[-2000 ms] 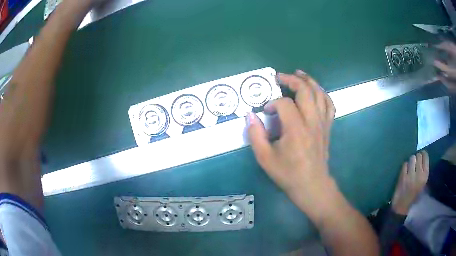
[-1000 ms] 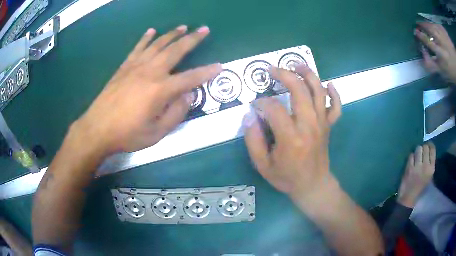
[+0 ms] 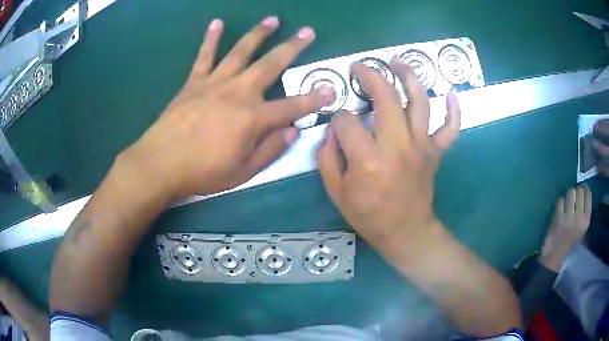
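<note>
A silver housing plate (image 3: 427, 88) with four dark-ringed circles lies tilted along the white guide rail, right of the middle. My left hand (image 3: 207, 126), bare with fingers spread, has its index fingertip on the leftmost circle. My right hand (image 3: 390, 160), bare, rests its fingertips on the second circle and close to the third, partly hiding them. No loose part shows in either hand, though what lies under the right fingertips is hidden. A duller grey four-hole plate (image 3: 250, 260) lies flat, nearer me, touched by neither hand.
The white guide rail (image 3: 527, 100) crosses the green surface. At the far left are a metal bracket (image 3: 65, 30), a queued plate (image 3: 25, 93) and a yellow-tipped part (image 3: 37, 193) on an arm. At right, another person's hand (image 3: 567, 223) is near a pale sheet (image 3: 587, 123).
My left hand has come in from the upper left onto the housing plate. The plate has shifted right and away along the rail, and my right fingers have moved to its inner circles.
</note>
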